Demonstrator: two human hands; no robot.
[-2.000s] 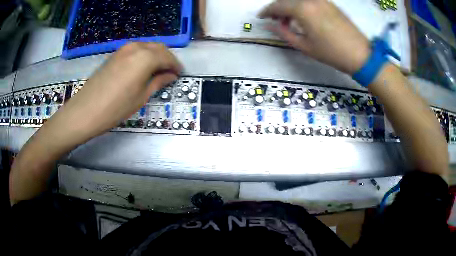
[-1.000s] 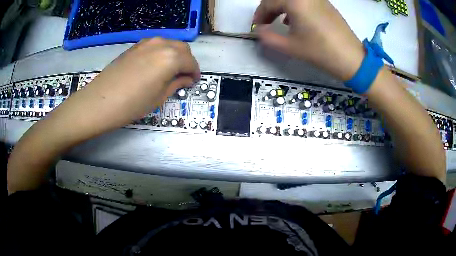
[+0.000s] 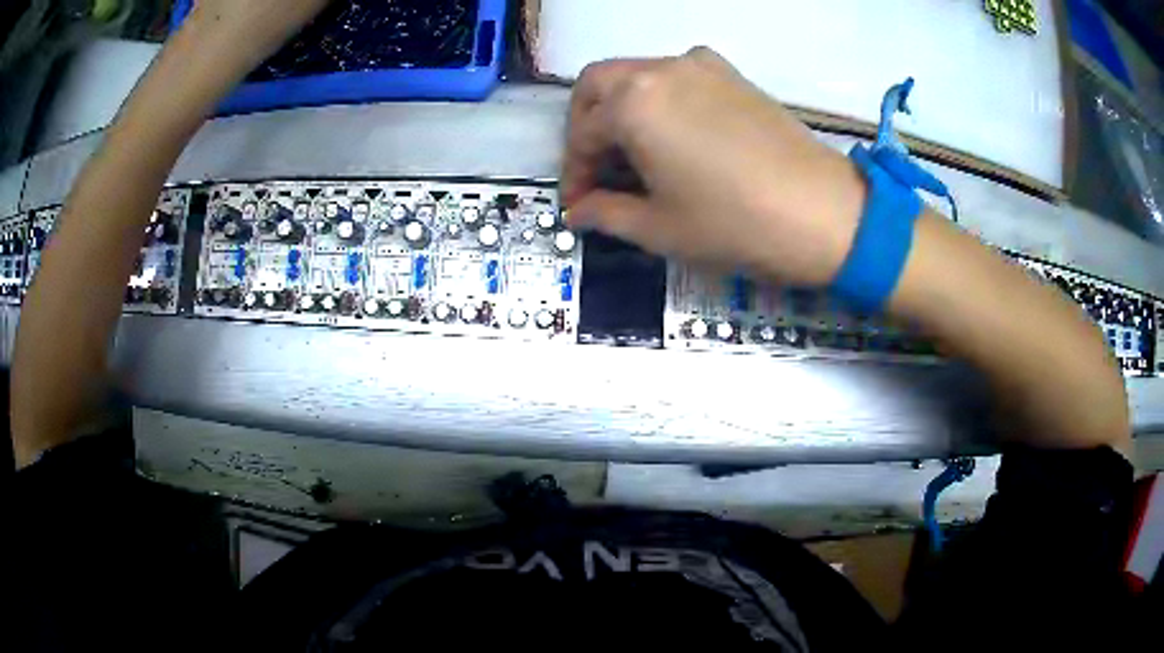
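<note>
A panel of small circuit boards (image 3: pixel 383 262) lies in the rail, with white-topped round parts and blue parts. My right hand (image 3: pixel 677 160) is above its right end and the dark rectangle (image 3: pixel 622 293); its fingertips are pinched near the last board, with a tiny yellow spot at them. It covers most of the panel to the right. My left hand (image 3: pixel 262 13) reaches over the blue bin (image 3: pixel 370 87) of loose black parts; its fingers are cut off by the top edge.
The white foam sheet (image 3: pixel 817 58) in its brown-edged tray lies behind my right hand, with yellow blocks (image 3: pixel 1012 14) at its far right. A blue strap (image 3: pixel 878 230) is on my right wrist. More panels (image 3: pixel 1104 313) lie at both ends of the rail.
My left hand has moved from the left panel up to the blue bin, uncovering the boards. My right hand has moved from the foam tray down and left to the panel's end. The panels have shifted slightly right.
</note>
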